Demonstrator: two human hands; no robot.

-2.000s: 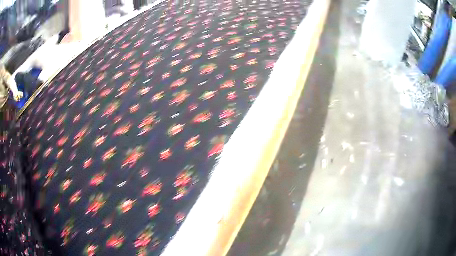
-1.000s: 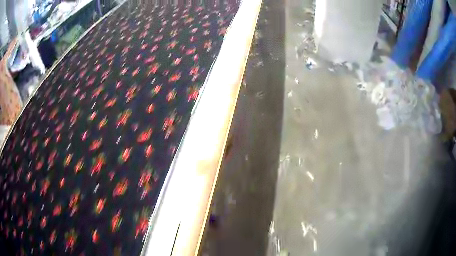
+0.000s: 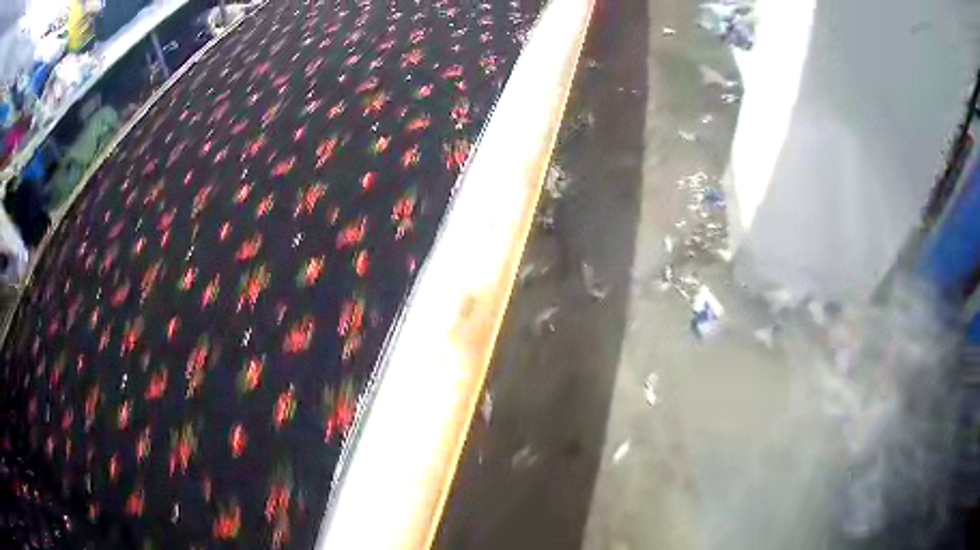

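Observation:
The floral fabric ply (image 3: 279, 236), black with small red sprays and green leaves, covers most of the table and lies flat. Its pale near edge (image 3: 400, 312) runs up and away to the right. A bright white and brown strip of cutting table edge (image 3: 489, 252) shows beside it, with a thin yellow line along the rim. Neither my left hand nor my right hand is in the picture.
Grey floor (image 3: 709, 419) with scattered scraps (image 3: 704, 312) lies right of the table. A pale pillar or wall (image 3: 849, 140) stands at the upper right, a blue shape (image 3: 956, 247) beyond it. Mixed cloth items (image 3: 91, 145) lie past the table's far side.
The view has moved along the table, so the pale pillar looks larger and closer. The scrap heap at the right is now blurred. The orange-brown shape at the far left has left the picture.

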